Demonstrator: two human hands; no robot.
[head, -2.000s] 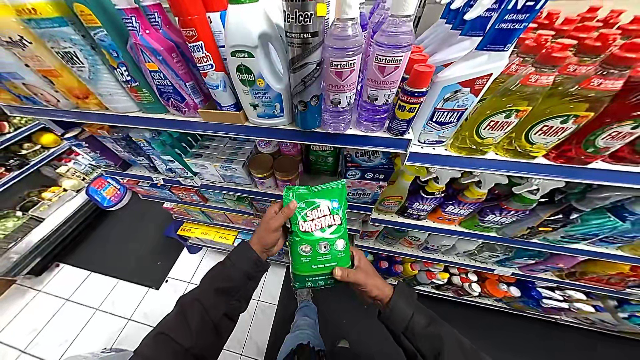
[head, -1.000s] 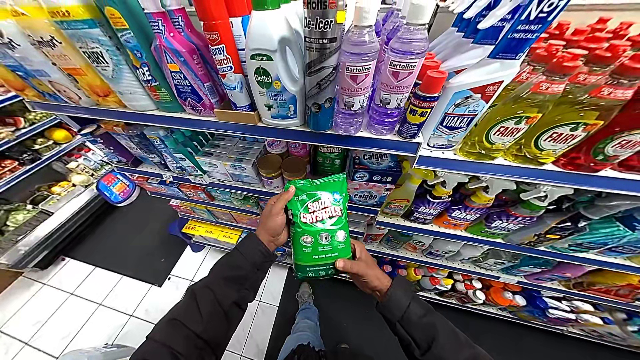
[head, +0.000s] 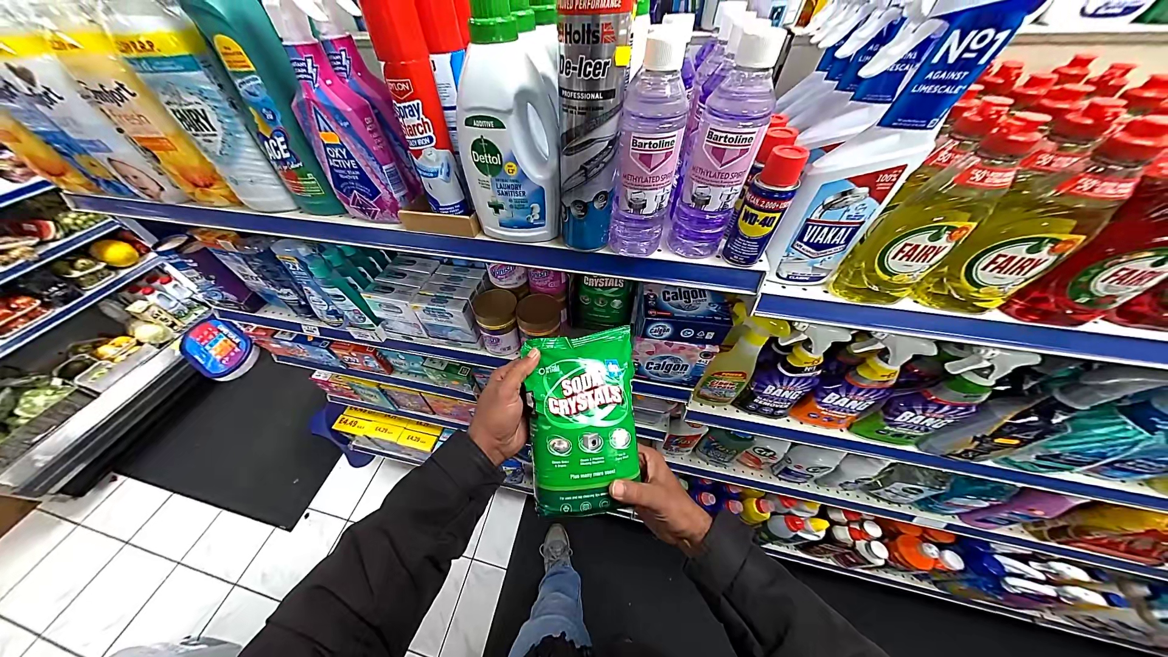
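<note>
A green plastic bag of soda crystals (head: 584,447) is held upright in front of me, its printed front towards the camera. My left hand (head: 502,406) grips its upper left edge, thumb on the front. My right hand (head: 666,497) holds the lower right corner, thumb across the front; the fingers behind the bag are hidden. Just beyond the bag, a similar green bag (head: 602,301) stands on the second shelf, between brown-lidded tubs (head: 495,321) and Calgon boxes (head: 684,315).
The blue-edged top shelf (head: 456,245) holds a Dettol bottle (head: 509,137), purple methylated spirit bottles (head: 650,151), a WD-40 can (head: 765,210) and Fairy bottles (head: 922,246). Spray bottles (head: 849,388) stand lower right. Produce shelves (head: 64,319) are at the left, beside a dark floor mat (head: 228,438).
Both hands keep hold of the bag. It has tilted slightly between frames, with little other change.
</note>
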